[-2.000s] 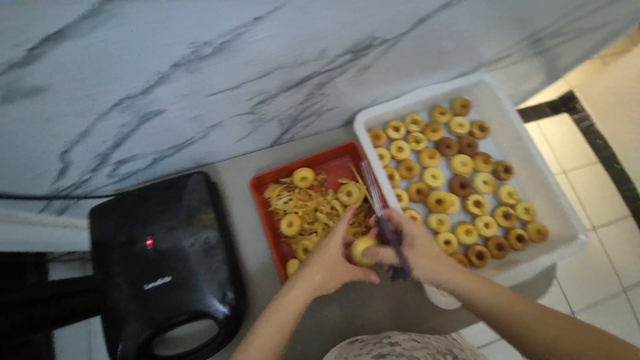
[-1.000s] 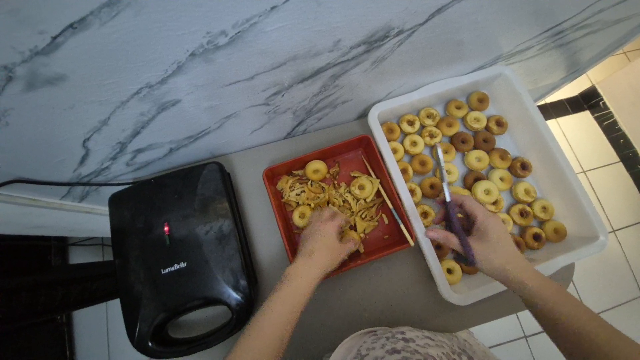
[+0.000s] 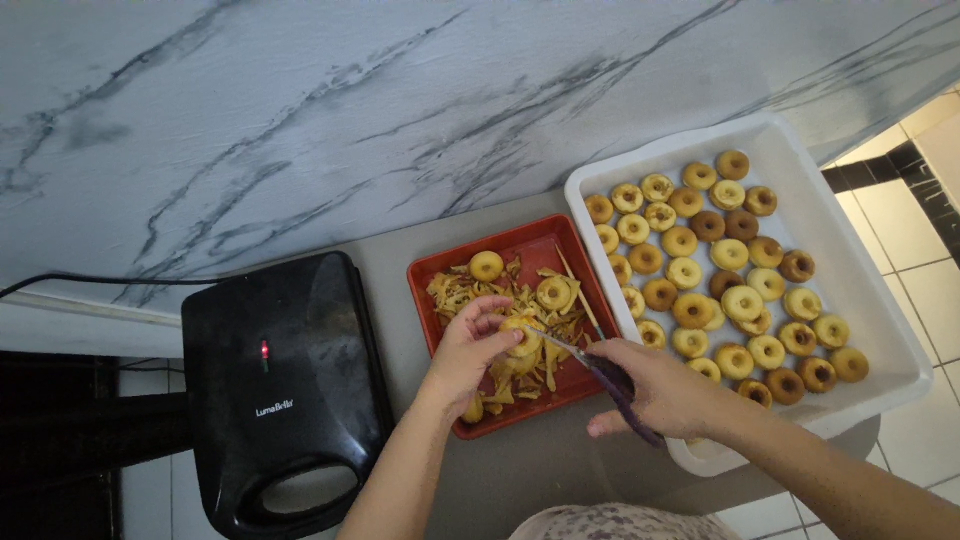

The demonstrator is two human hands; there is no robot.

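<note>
Over a red plastic tray, my left hand holds a small ring-shaped donut between thumb and fingers. Purple-handled scissors are in my right hand, their blades reaching left to the donut's edge. Golden trimmed scraps lie in the red tray beneath, with loose donuts among them and a thin wooden stick along its right side. To the right, a large white plastic tray holds many small donuts in pale yellow to dark brown.
A closed black electric donut maker with a lit red light stands on the left of the grey table. Its black cord runs left along the marbled wall. White floor tiles show beyond the white tray.
My left hand, in the scraps one second ago, has come up with a donut in it. The scissors in my right hand have moved left from over the white tray to that donut.
</note>
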